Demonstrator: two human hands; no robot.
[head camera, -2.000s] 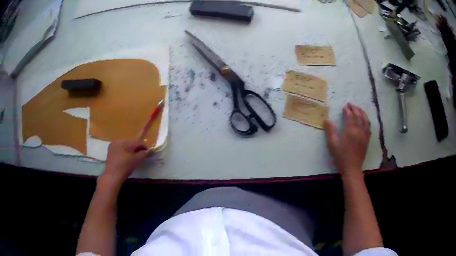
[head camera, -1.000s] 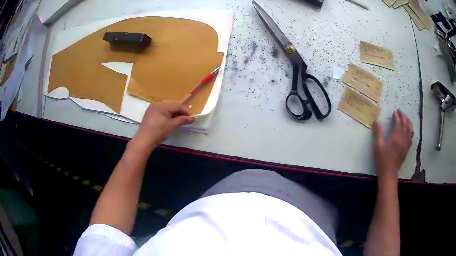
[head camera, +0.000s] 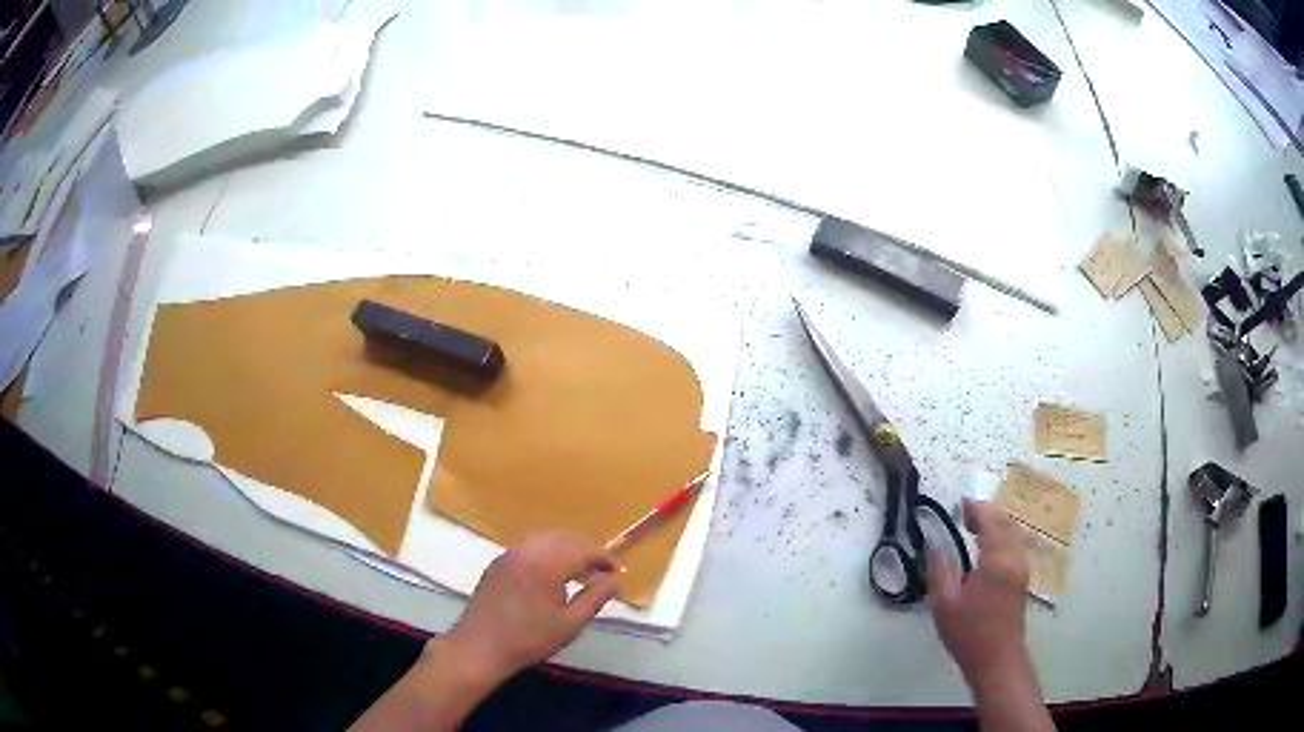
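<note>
A tan card pattern (head camera: 572, 358) lies on a stack of white cloth (head camera: 722, 372). A dark weight (head camera: 429, 345) and a red pen (head camera: 669, 503) lie on the pattern. My left hand (head camera: 536, 608) rests at the stack's near edge, thumb and fingers close together beside the pen's lower end; I cannot tell whether it pinches anything. Black-handled shears (head camera: 890, 443) lie open-side away on the table. My right hand (head camera: 980, 594) is empty with fingers apart, at the shears' handle loops, partly covering the lowest of three paper tickets (head camera: 1037, 501).
Another dark weight (head camera: 885, 268) lies beside a long thin rod or line (head camera: 615, 155). A cut cloth stack (head camera: 258, 100) is at far left, a small dark box (head camera: 1013, 63) at the far side. Metal pieces (head camera: 1211, 529) and a black bar (head camera: 1273, 561) are at right.
My right hand has moved left from beside the tickets to the shears' handles. My left hand stays at the stack's near edge. The view has shifted to show more of the table's far side.
</note>
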